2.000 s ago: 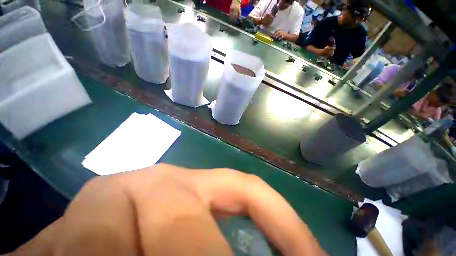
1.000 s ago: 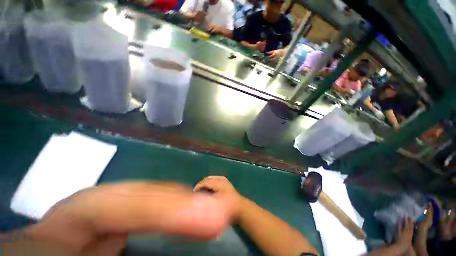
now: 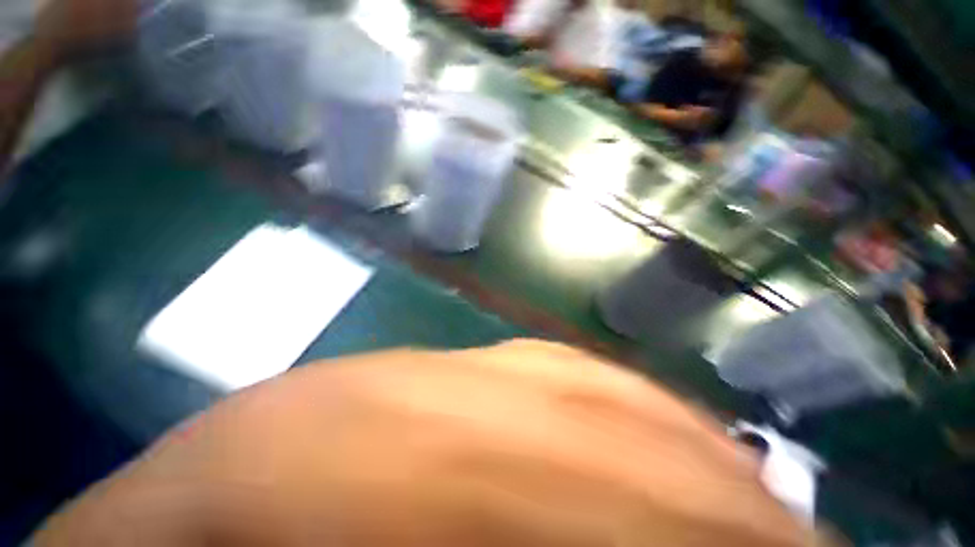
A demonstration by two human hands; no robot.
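Observation:
A large blurred shape of bare skin (image 3: 449,449), from my own hand or hands, fills the bottom of the head view very near the camera. I cannot tell left from right, nor see fingertips or anything held. A flat stack of white sheets (image 3: 257,305) lies on the green bench just beyond, left of centre. Several white wrapped units stand upright in a row on the line; the nearest is a wrapped unit (image 3: 462,176) with an open top. A dark, unwrapped unit (image 3: 663,294) is on the line further right.
White wrapped units (image 3: 813,358) lean or lie at the right. A white sheet pile (image 3: 791,475) is partly hidden at lower right. A blurred arm (image 3: 21,69) that looks like another person's is at the top left. Seated people (image 3: 695,91) are across the line.
The view has swung back left, so the units and sheets appear further right. The two separate hand shapes now show as one large blurred shape. A blurred arm has appeared at top left.

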